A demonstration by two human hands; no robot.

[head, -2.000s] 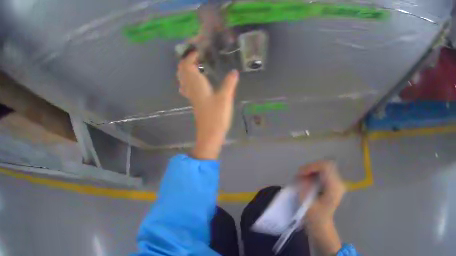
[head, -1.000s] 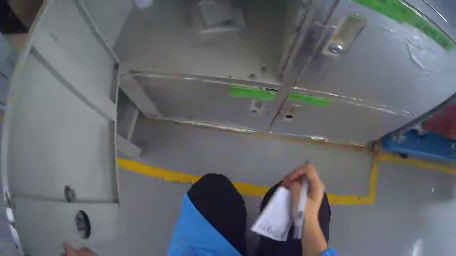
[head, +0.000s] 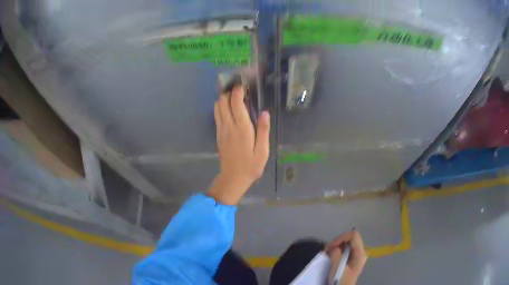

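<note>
A grey metal cabinet (head: 357, 111) with green label strips (head: 323, 30) stands in front of me. My left hand (head: 240, 133) lies against its left door near the inner edge, fingers at the left latch, which they partly cover. The left door looks nearly closed, its edge slightly off the right door. The silver right latch (head: 302, 82) shows fully. My right hand (head: 347, 256), low in the picture, holds a slim whitish pen (head: 340, 266) and a white note paper (head: 313, 271), which the lower edge cuts off.
Smaller lower doors with a green strip (head: 301, 157) sit beneath. A yellow floor line (head: 100, 236) runs before the cabinet. A pale frame (head: 95, 172) stands at the left. A blue base (head: 457, 167) with a red thing (head: 483, 125) is at the right. My dark-clothed knees are below.
One second ago the left door stood wide open, with my left hand at its far lower left. Now the door is swung nearly closed and my left hand is at its latch.
</note>
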